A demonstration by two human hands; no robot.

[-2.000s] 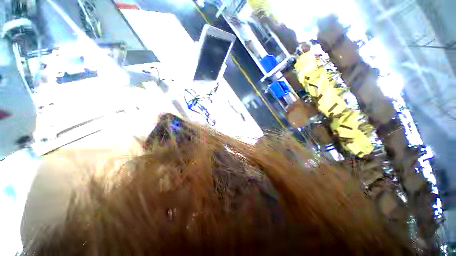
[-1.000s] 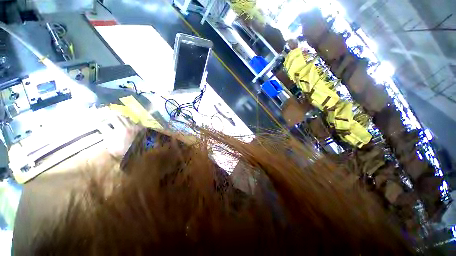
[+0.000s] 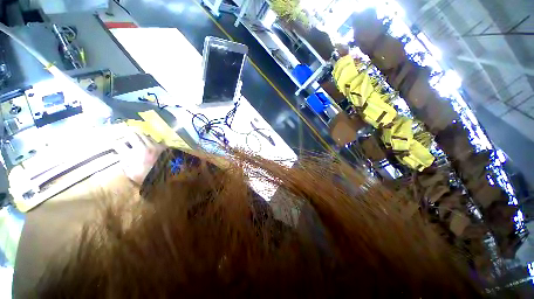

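Observation:
A pale flat frame [image 3: 88,174] with a long slot lies on the machine bed at the left. A pinkish patch that looks like my right hand [image 3: 142,165] is at the frame's right end, beside a dark sleeve. It is blurred and partly behind reddish-brown hair, so its fingers and any grip cannot be made out. My left hand is not in view. Metal clamp parts [image 3: 58,104] sit behind the frame under bright glare. Yellow strips [image 3: 161,129] lie right of them.
A touchscreen panel [image 3: 223,71] with a dark screen stands on the white table [image 3: 155,55]. Tangled black cables [image 3: 214,125] lie before it. Blue bins [image 3: 318,102] and hanging yellow pieces [image 3: 377,110] and brown pieces [image 3: 418,87] are farther right. Hair covers the lower middle.
The view has shifted since two seconds ago, and the machine parts and frame sit farther left with less glare. The yellow strips now show. Little differs from one second ago.

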